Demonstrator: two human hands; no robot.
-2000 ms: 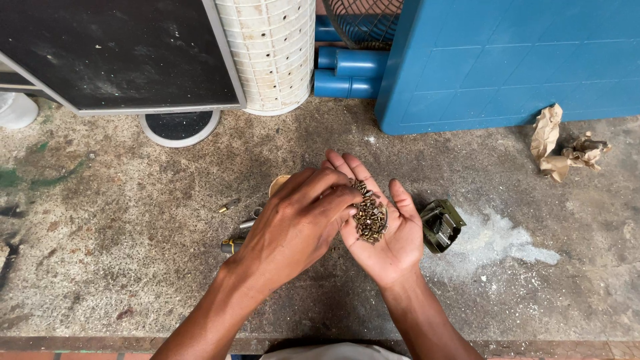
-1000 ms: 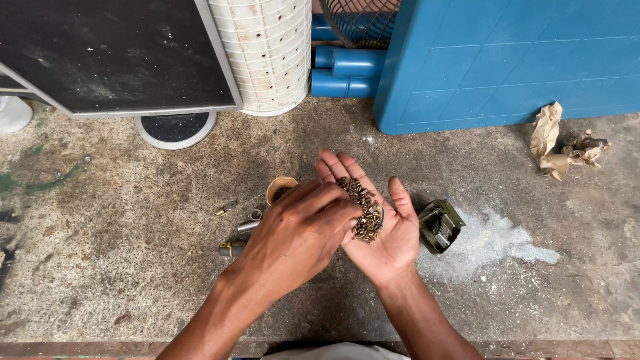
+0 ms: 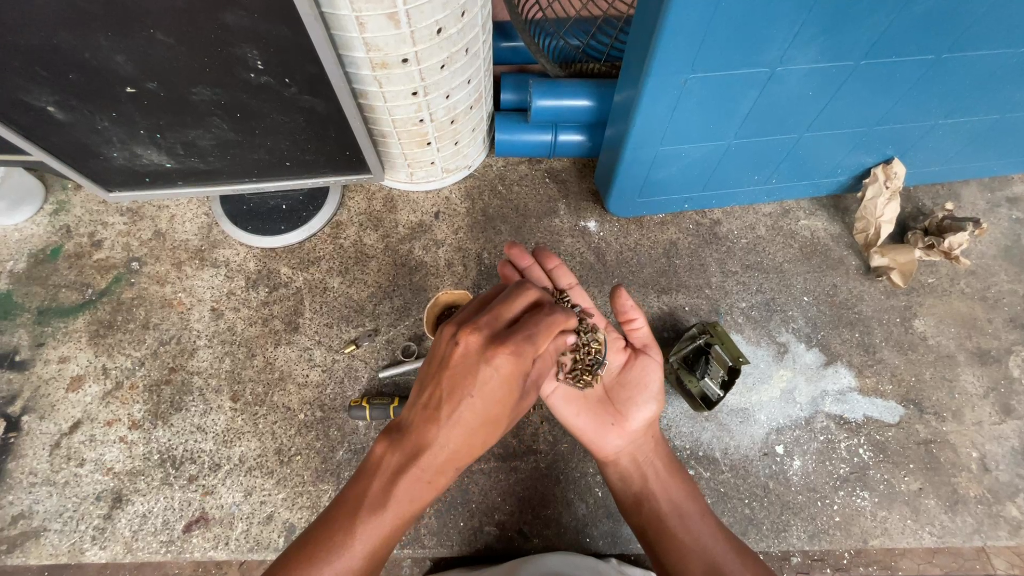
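Observation:
My right hand (image 3: 616,384) lies palm up, its fingers extended, with a heap of small brass-coloured metal pieces (image 3: 586,356) on the palm. Over it from the left reaches my left hand (image 3: 488,352), its bent fingertips touching the heap; whether they pinch a piece is hidden. Just behind my left hand is a tan cup (image 3: 445,308) with small dark pieces inside. A metal ring (image 3: 408,350), a metal rod (image 3: 400,369) and a black-and-yellow tool handle (image 3: 376,408) lie left of that hand. An olive metal housing (image 3: 706,368) with parts inside stands right of my right hand.
Grey powder (image 3: 784,392) is spread on the worktop beside the housing. Crumpled brown paper (image 3: 880,212) lies at the back right by a blue panel (image 3: 768,104). A monitor (image 3: 192,88), a white perforated cylinder (image 3: 416,88) and blue pipes (image 3: 572,100) stand along the back.
My left hand has shifted slightly over the right palm, and its fingers are still at the heap. The tan cup shows more than it did two seconds ago.

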